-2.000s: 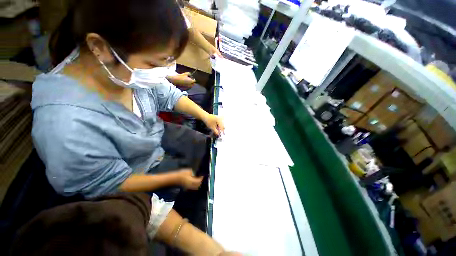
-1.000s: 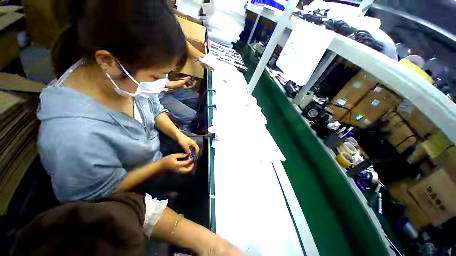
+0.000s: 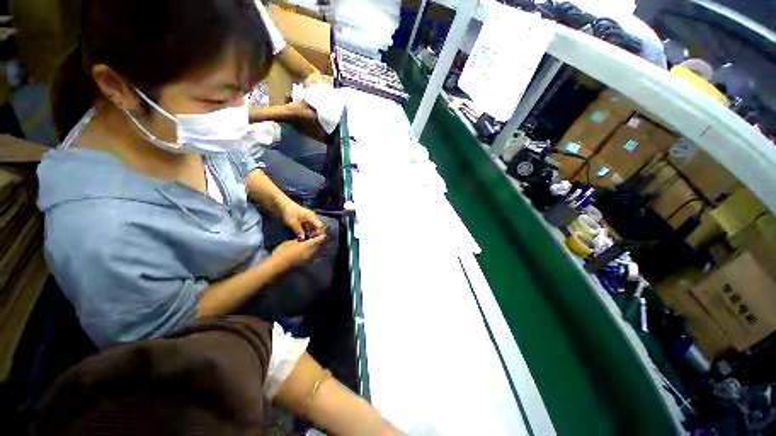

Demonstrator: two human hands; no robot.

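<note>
My left arm, in a brown sleeve (image 3: 170, 383) with a white ruffled cuff and a thin bracelet, reaches right along the bottom edge. Only the back of my left hand (image 3: 374, 423) shows, over the near end of the white worktop (image 3: 417, 341); its fingers are cut off by the bottom edge. Whether it holds anything cannot be told. My right hand is out of the picture. No hair dryer can be made out; the worktop is overexposed.
A masked worker (image 3: 145, 230) in light blue sits at the left, holding a small dark thing. Beyond, another person's hand holds a white sheet (image 3: 323, 106). A green conveyor (image 3: 510, 281) runs beside the worktop. At the right are a white shelf frame (image 3: 681, 102), tools and cartons (image 3: 740, 298).
The view has shifted slightly. The neighbour's hands have come together around a small dark thing. The farther person's white sheet is now raised at the worktop's edge. My left hand shows less than one second ago.
</note>
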